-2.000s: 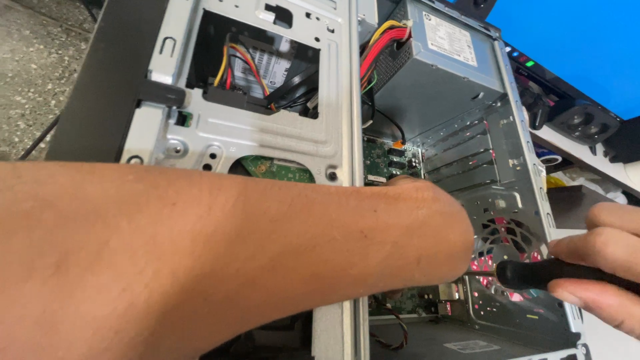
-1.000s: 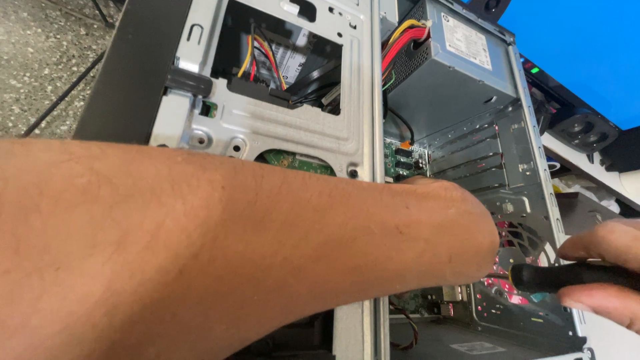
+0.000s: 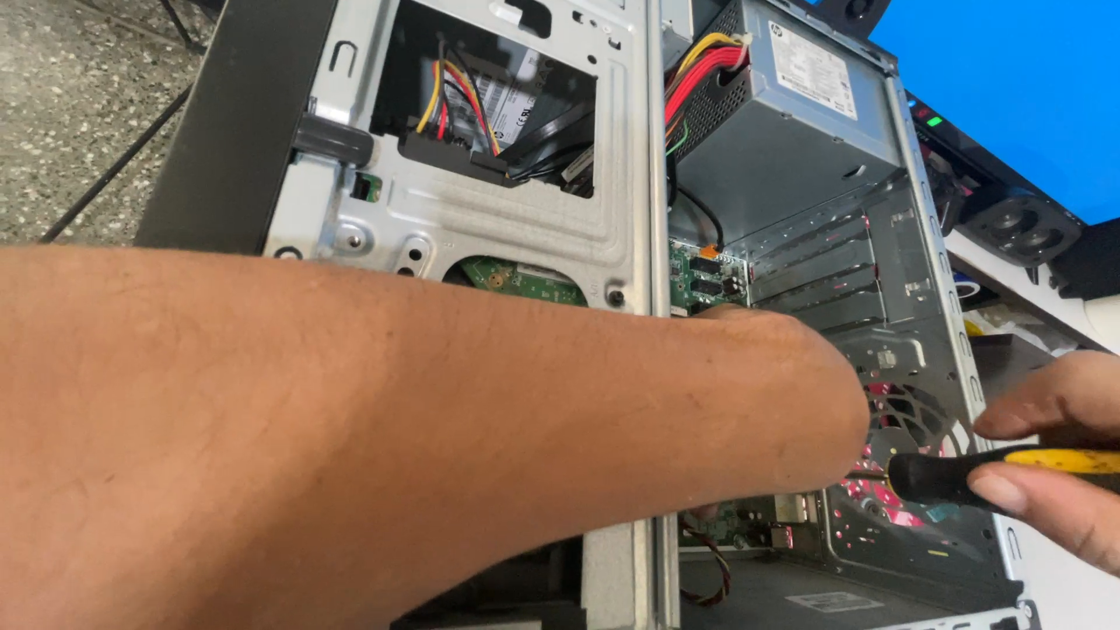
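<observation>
An open metal desktop computer case (image 3: 643,175) fills the middle of the view. My left forearm crosses it from the left edge, and my left hand (image 3: 779,385) is bent down inside, its fingers mostly hidden, so what it holds cannot be told. On the right, my right hand (image 3: 1041,446) has fingertips around the black and yellow handle of a screwdriver (image 3: 941,477). The screwdriver's shaft points left, beside the rear fan grille (image 3: 901,420), and its tip is hidden behind my left hand. Part of a green motherboard (image 3: 704,280) shows just above that hand.
An HP power supply (image 3: 805,114) with red and yellow cables (image 3: 704,79) sits at the top of the case. Behind the case are a lit blue monitor (image 3: 1015,87) and a black speaker (image 3: 1019,227). A black cable (image 3: 122,166) runs over the speckled floor at left.
The thumb and forefinger of my right hand have spread somewhat on the screwdriver, and more of its yellow handle shows. My left arm stays across the case.
</observation>
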